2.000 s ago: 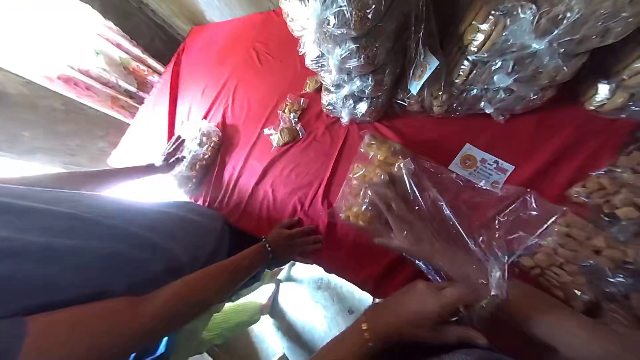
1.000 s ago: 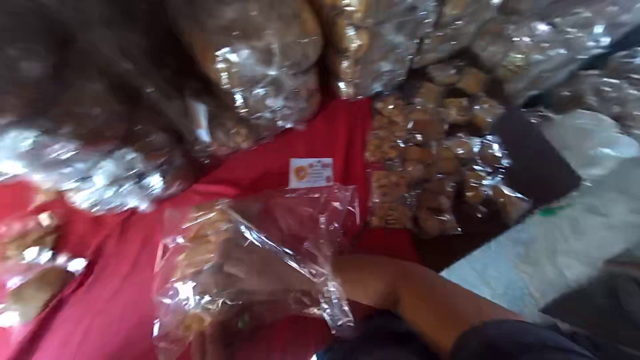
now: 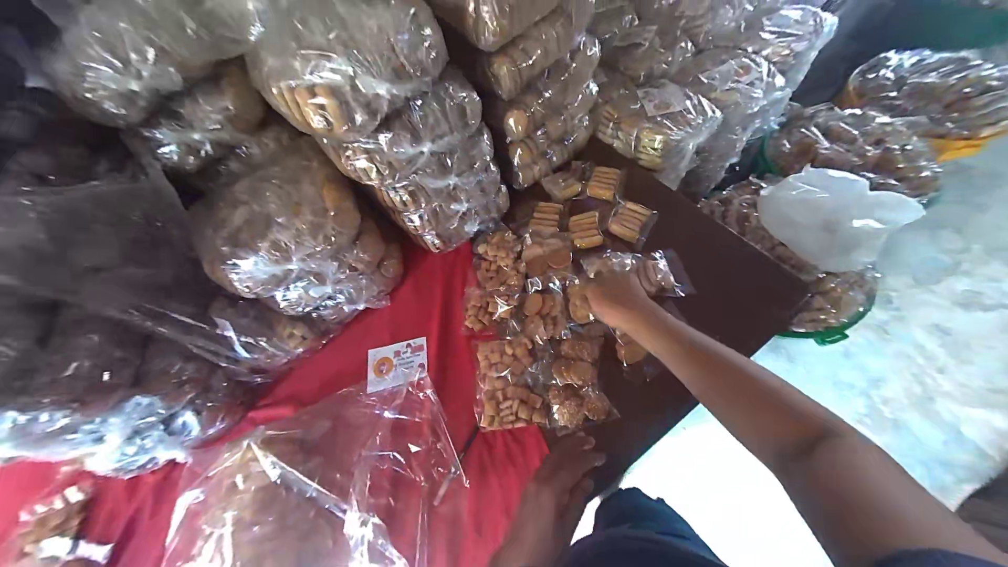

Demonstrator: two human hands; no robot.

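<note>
Small clear packets of cookies and snacks (image 3: 512, 370) lie in rows across the red cloth's end and a brown tabletop. My right hand (image 3: 618, 299) reaches in from the lower right, its fingers curled down at the packets beside one of round cookies (image 3: 657, 276); whether they grip one is unclear. My left hand (image 3: 563, 480) rests near the table edge, just below the packets, open and holding nothing. A large clear plastic bag (image 3: 315, 480) with snack packets inside lies on the red cloth (image 3: 425, 307), left of my left hand. A printed card (image 3: 398, 365) touches its upper edge.
Tall stacks of bagged cookies (image 3: 425, 150) line the back and left. Several finger-shaped cookie packs (image 3: 604, 183) lie behind my right hand. Beyond the brown table's right edge (image 3: 787, 291) stand filled baskets (image 3: 831, 315), one with a white plastic bag (image 3: 835, 216) on it.
The view has swung right to the packets and brown table. My right hand has left the large clear bag, where it was one second ago, and is now among the small packets.
</note>
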